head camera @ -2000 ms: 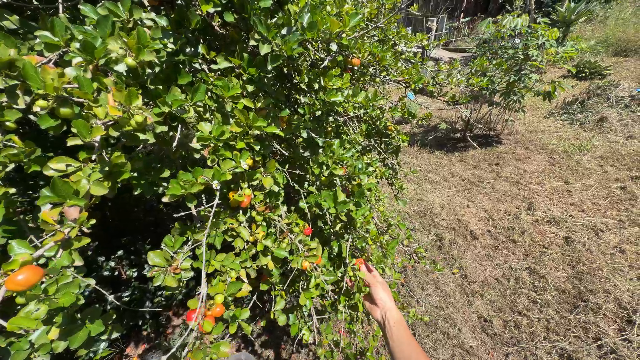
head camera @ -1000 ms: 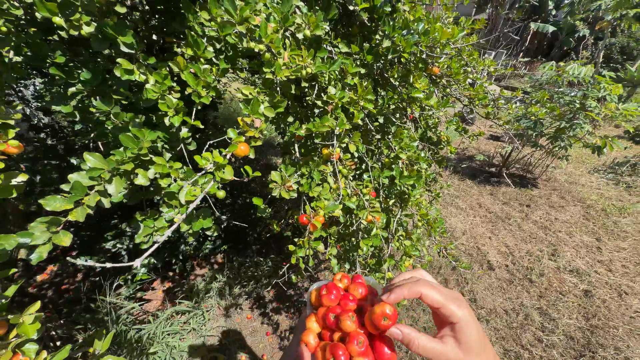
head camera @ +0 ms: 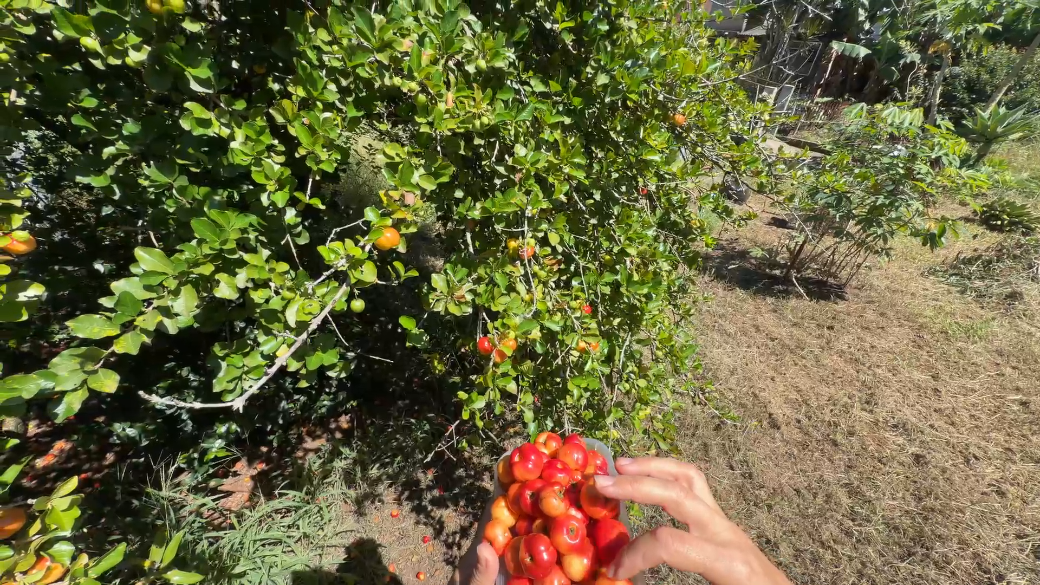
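A translucent plastic container [head camera: 603, 452] heaped with red and orange acerola-like cherries [head camera: 552, 500] is at the bottom centre. My left hand [head camera: 483, 565] holds it from the left side, only the thumb and part of the hand showing. My right hand [head camera: 682, 520] reaches in from the right, its fingers spread and their tips touching the fruit at the heap's right side; no fruit is gripped. Beyond the container stands a leafy fruit bush [head camera: 552, 203], with a red fruit [head camera: 485, 345] and an orange fruit [head camera: 387, 238] on its branches.
A bare, pale branch [head camera: 276, 366] sticks out at the left. Fallen fruit and grass tufts [head camera: 284, 528] lie on the shaded ground below. Dry mown grass [head camera: 853, 422] extends along the right, with a small shrub [head camera: 845, 203] farther back.
My right hand has come from the bush's lower edge to the filled container, which came into view with my left hand. Since the last second, my right fingers have spread apart over the fruit.
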